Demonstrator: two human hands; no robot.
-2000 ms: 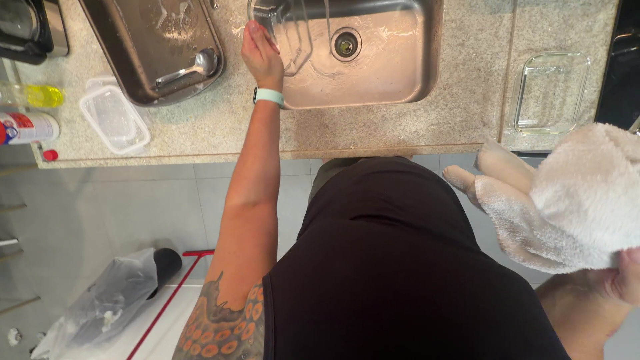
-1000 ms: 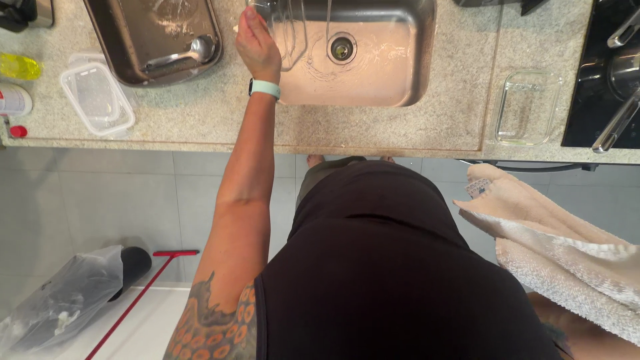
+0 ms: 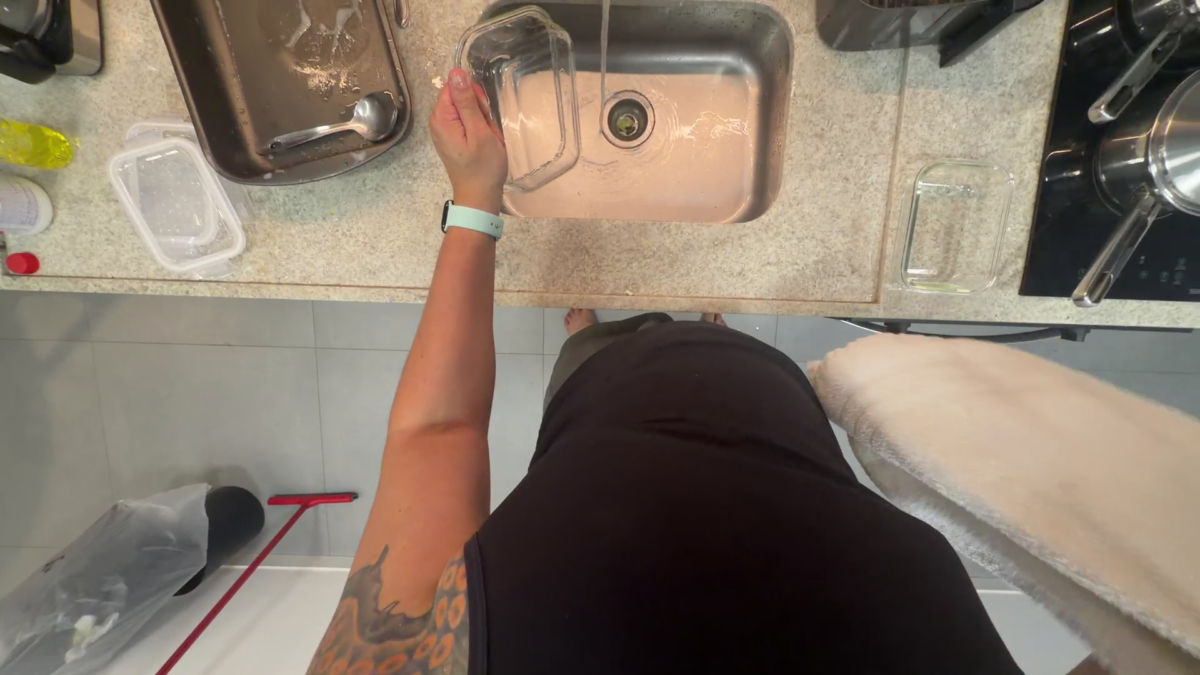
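Observation:
My left hand (image 3: 471, 141) grips the side of a clear glass container (image 3: 548, 141), tilted over the left part of the steel sink (image 3: 712, 187). A thin stream of water runs from above near the drain (image 3: 627, 119). At the right, a pale towel (image 3: 1022, 422) hangs beside my body. My right hand is out of view, apart from a bit of skin at the bottom edge below the towel. A second glass container (image 3: 956, 225) lies on the counter right of the sink.
Left of the sink are a dark roasting pan (image 3: 253, 122) with a metal ladle (image 3: 375, 116), plastic containers (image 3: 178, 202), a yellow liquid bottle (image 3: 33, 143) and a red cap (image 3: 22, 263). A cooktop (image 3: 1059, 197) holds pans. A red squeegee (image 3: 312, 499) and bagged bin (image 3: 232, 525) are on the floor side.
The towel has swung and changed shape at the right; the right hand, seen at the right edge two seconds ago, has gone out of view. The left hand still holds the glass container.

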